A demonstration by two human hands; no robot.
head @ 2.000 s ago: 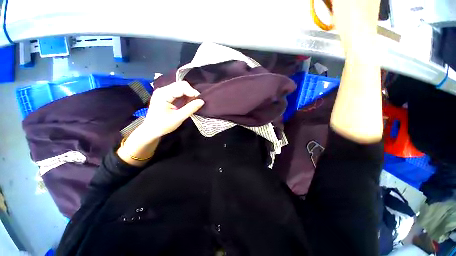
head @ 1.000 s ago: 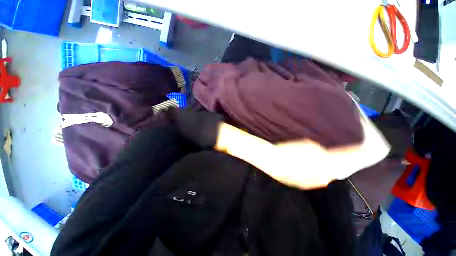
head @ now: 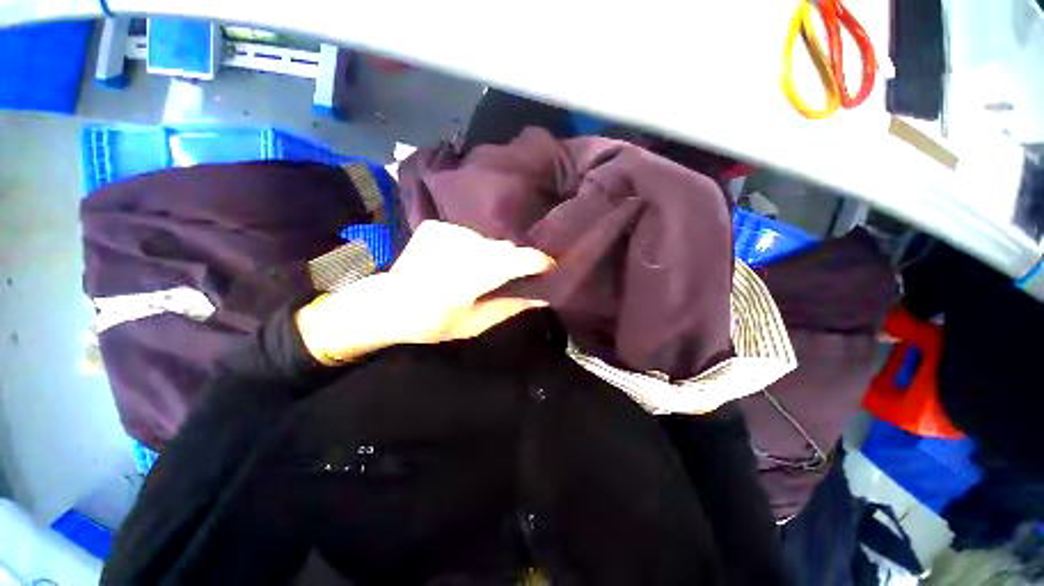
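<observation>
A dark maroon garment piece point(head: 675, 263) lies bunched on my lap below the table. Its cream-and-dark striped lining point(head: 761, 343) shows along the right and lower edge. My left hand point(head: 441, 292) is at the garment's left side, thumb and fingers apart, fingertips at the cloth; whether it pinches any cloth is unclear. My right hand is hidden under the garment; only the dark right sleeve shows, running up to the striped edge. A small pale loop of thread lies on the maroon cloth.
Scissors point(head: 830, 63) with yellow and red handles and a flat black rectangle point(head: 917, 57) lie on the white table point(head: 641, 80). Maroon bundles lie at left point(head: 206, 252) and right point(head: 819, 355). A blue crate point(head: 183, 149) is behind the left bundle. A red stool point(head: 916, 378) stands right.
The garment was turned over and bunched on the lap. My left hand moved back left from across the cloth. My right hand, earlier over the table, is now under the garment.
</observation>
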